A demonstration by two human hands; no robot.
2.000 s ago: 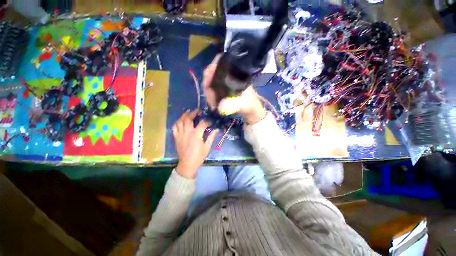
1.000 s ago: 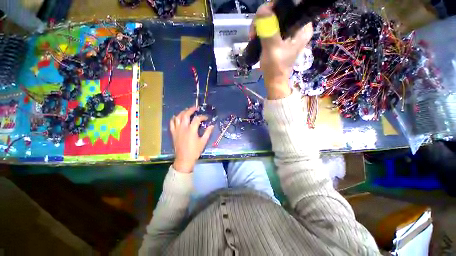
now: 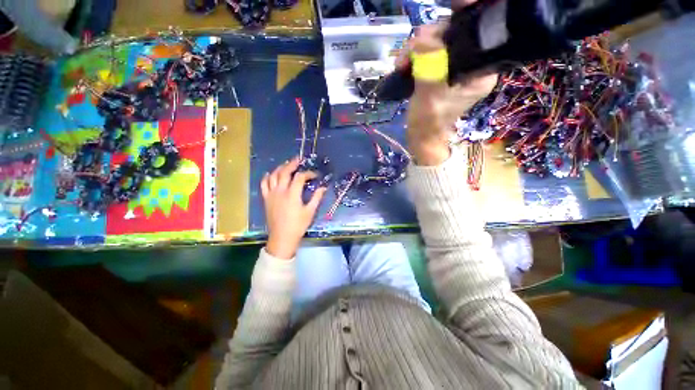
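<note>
My right hand [image 3: 442, 99] grips a large black electric screwdriver [image 3: 507, 38] with a pale label, held almost level, its tip pointing left at the front of the silver-white screw feeder [image 3: 358, 46]. A yellow band [image 3: 430, 65] shows at the grip. My left hand [image 3: 286, 202] rests on the bench with its fingers on a small dark ring unit [image 3: 314, 169], partly hidden by them; its red and pale leads point away from me. Another ring unit [image 3: 391, 166] and a ring [image 3: 352, 192] with leads lie to the right.
A large tangle of wired rings [image 3: 552, 114] lies on the right, partly behind the screwdriver. More rings lie on the cartoon mat [image 3: 122, 222] at the left and beyond the bench. A clear plastic bag [image 3: 629, 190] is far right. Grey ribbed stacks [image 3: 23, 87] are far left.
My right hand has moved from over the ring unit to the feeder front with the screwdriver, which has swung to nearly level. My left hand has stayed at the ring unit.
</note>
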